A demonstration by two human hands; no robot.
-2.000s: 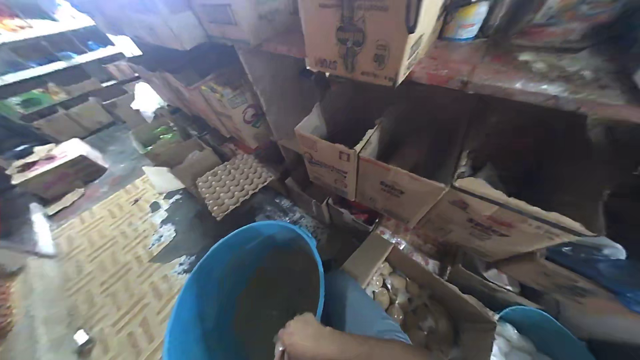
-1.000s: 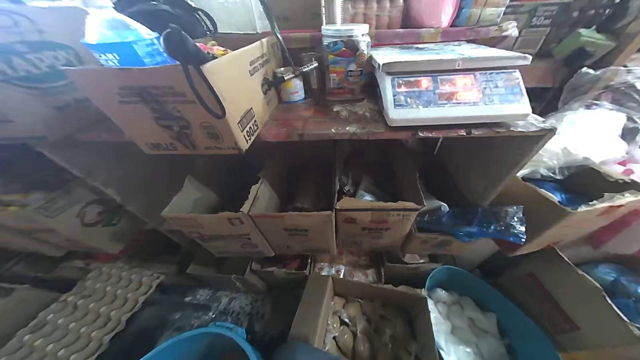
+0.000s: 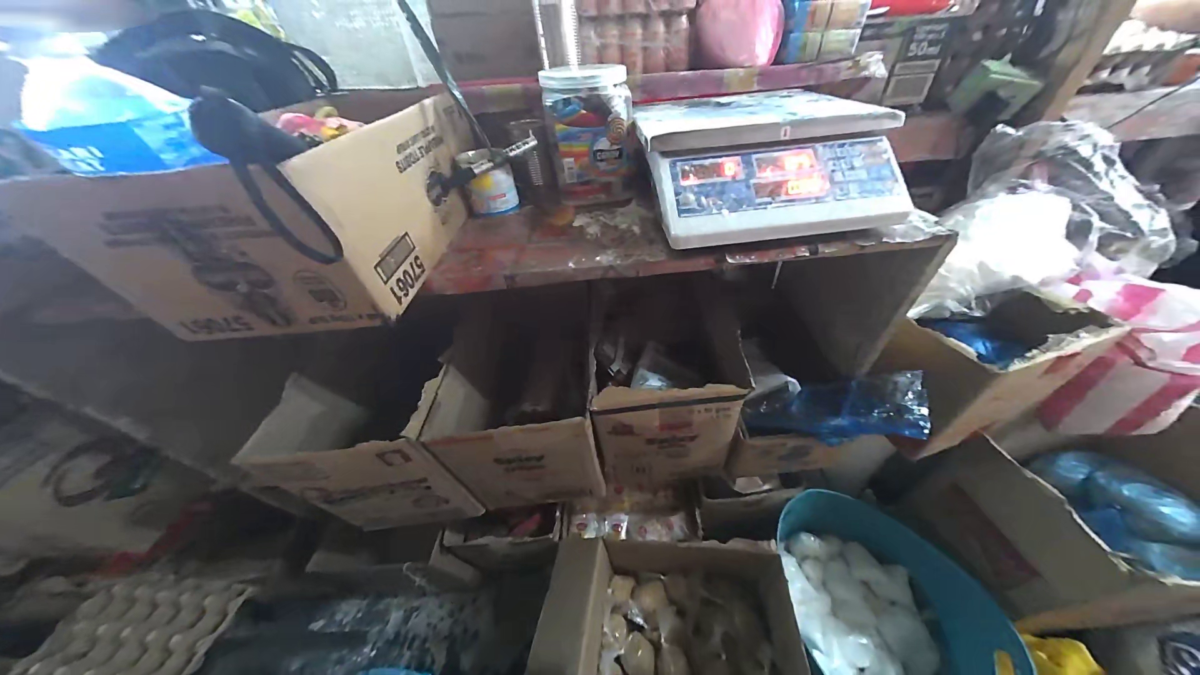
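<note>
Neither of my hands shows in the head view now. A white digital scale (image 3: 783, 178) with lit red digits stands on the worn counter, a clear lidded jar (image 3: 589, 136) to its left. Further left, a cardboard box (image 3: 281, 234) holds a blue-and-white package and a dark strapped object. Low in front, an open cardboard box (image 3: 570, 600) contains small clear bags of tan round items. Beside it stands a teal tub (image 3: 956, 572) of white bagged items. Only a sliver of a blue rim (image 3: 394, 671) shows at the bottom edge.
Under the counter (image 3: 525, 267) are open cardboard bins (image 3: 516, 464), with a blue plastic bag (image 3: 844, 408) at their right. A cardboard egg tray (image 3: 141, 623) lies at lower left. More boxes (image 3: 994, 534) and a clear plastic bag (image 3: 1050, 216) crowd the right side.
The view has swung up and to the right. The hand at the large blue tub two seconds ago is out of view, and the tub has nearly left the frame.
</note>
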